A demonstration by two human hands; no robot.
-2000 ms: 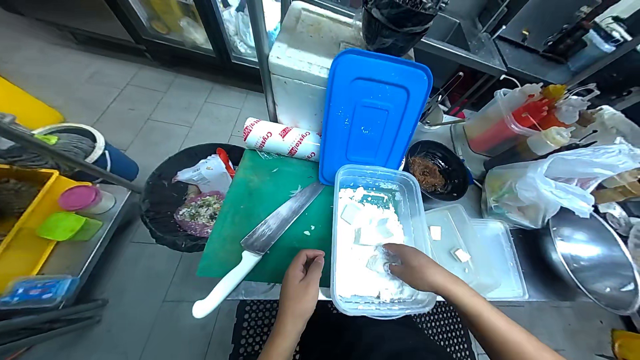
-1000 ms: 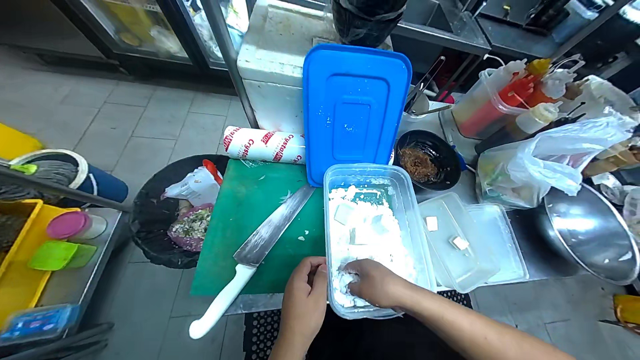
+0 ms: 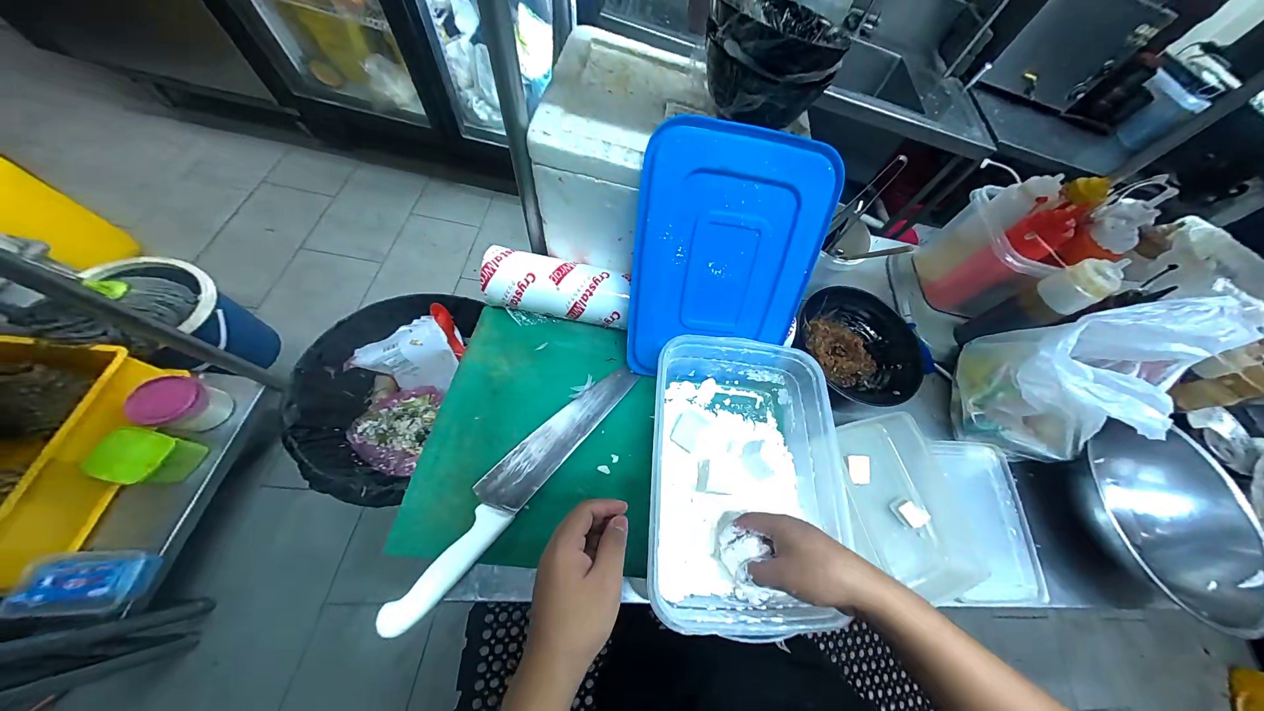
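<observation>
My right hand (image 3: 790,558) is in a clear plastic container (image 3: 841,464) of white powder (image 3: 681,533), its fingers around a powder-coated piece (image 3: 741,549). Several white blocks (image 3: 726,472) lie in the powder farther back. My left hand (image 3: 585,558) rests just left of the container, fingers curled, with nothing visible in it. Beside it a white-handled kitchen knife (image 3: 543,449) lies on a green cutting board (image 3: 439,513). A blue plastic lid (image 3: 736,237) leans behind the container. Two white pieces sit on a translucent lid (image 3: 889,444) to the right.
A roll of printed film (image 3: 553,286) lies at the board's back edge. Left of the board is a black-lined bin (image 3: 316,395). A black bowl of brown food (image 3: 859,346), sauce bottles (image 3: 1037,237), a plastic bag (image 3: 1116,365) and a steel bowl (image 3: 1175,513) stand on the right.
My right hand has moved toward the near end of the container, and its fingers have closed around a coated piece. My left hand stays beside the container.
</observation>
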